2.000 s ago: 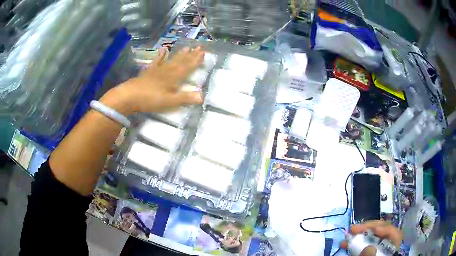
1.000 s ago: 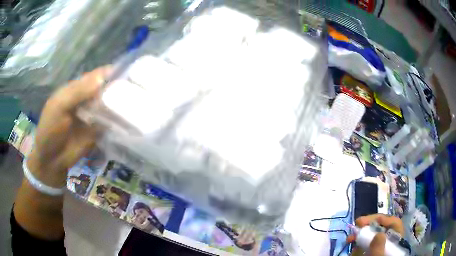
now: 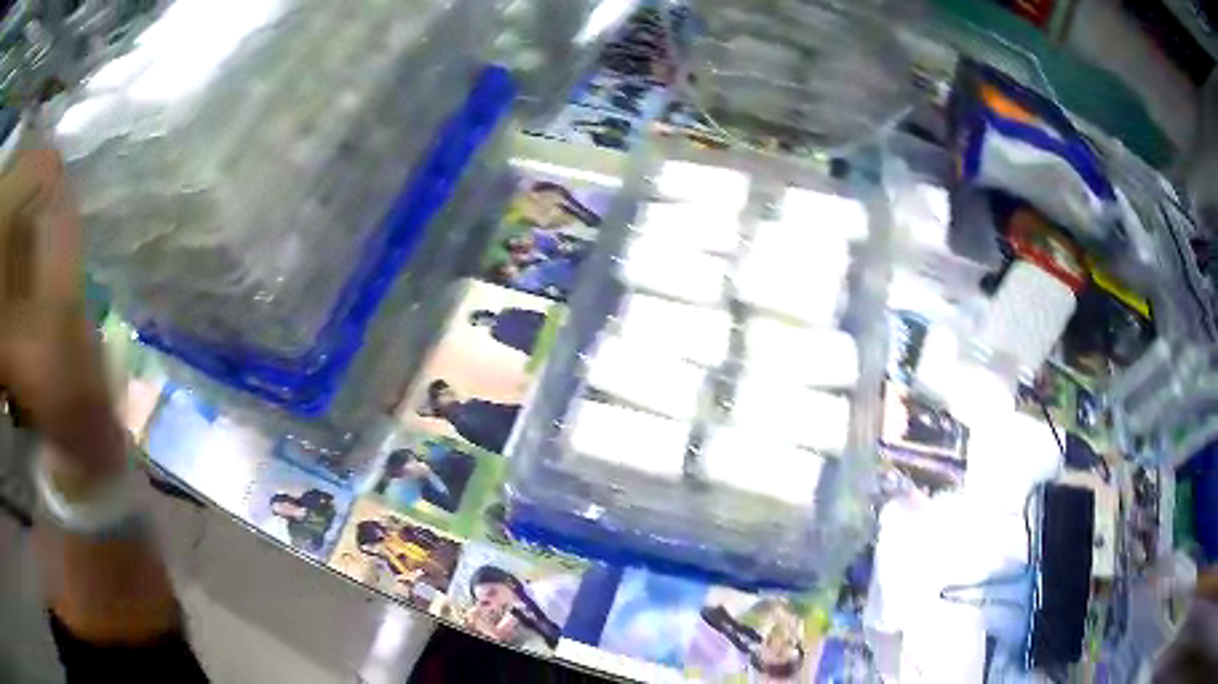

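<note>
A clear blister tray (image 3: 681,551) with a bluish edge lies on the photo-covered table, with white housings (image 3: 628,441) in two columns. My left hand (image 3: 54,321) is at the far left edge, blurred, beside a tall pile of clear trays (image 3: 254,201) with blue edges. Its fingertips are unclear, and I cannot tell whether it touches the pile. My right hand (image 3: 1193,644) is a dark blur cut off at the lower right edge, and what it holds cannot be made out.
A black phone (image 3: 1062,575) and a thin dark cable lie on a white sheet (image 3: 928,575) at the right. A blue, orange and white packet (image 3: 1035,147) and a pale perforated piece (image 3: 1031,314) are at the upper right. Blurred clear plastic stands at the right edge.
The filled tray, raised in my left hand one second ago, now lies on the table. My left hand has let go and moved to the far left. My right hand is nearer the picture's right edge.
</note>
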